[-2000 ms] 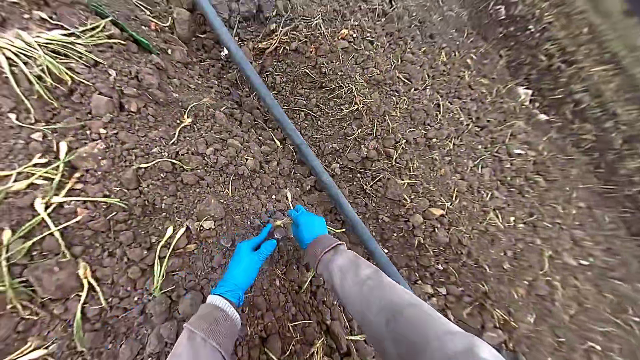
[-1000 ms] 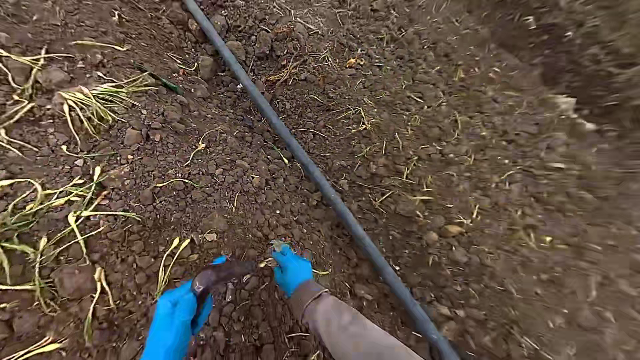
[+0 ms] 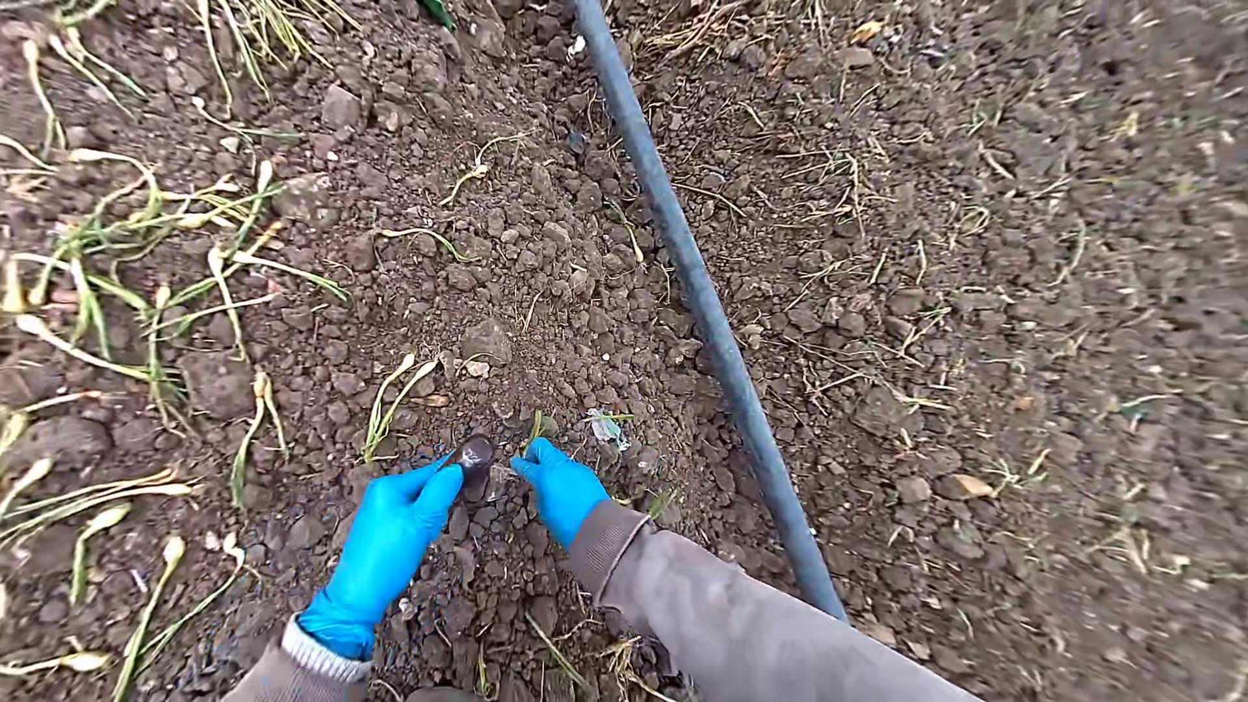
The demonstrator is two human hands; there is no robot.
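My left hand [image 3: 382,548], in a blue glove, is closed around a dark, smooth, curved tool [image 3: 475,454]; its exact kind cannot be told. Just right of it, the gloved fingers of my right hand [image 3: 562,489] pinch a short green shoot [image 3: 535,427] low over the soil. A pale, crumpled scrap [image 3: 606,429] lies on the ground beyond my right hand. Up and left of my left hand, a pair of thin bulb plants [image 3: 392,405] with pale ends rests on the soil.
A long grey pipe [image 3: 697,283] crosses the cloddy soil diagonally, to the right of my hands. Many uprooted bulb plants [image 3: 146,229] lie scattered on the left, with another bunch [image 3: 258,34] at the top. Dry stems litter the ground beyond the pipe.
The dark tool shows longer a second ago; now only its rounded end shows beyond my left fingers. Two seconds ago my hands were together around a pale plant piece; now they are slightly apart.
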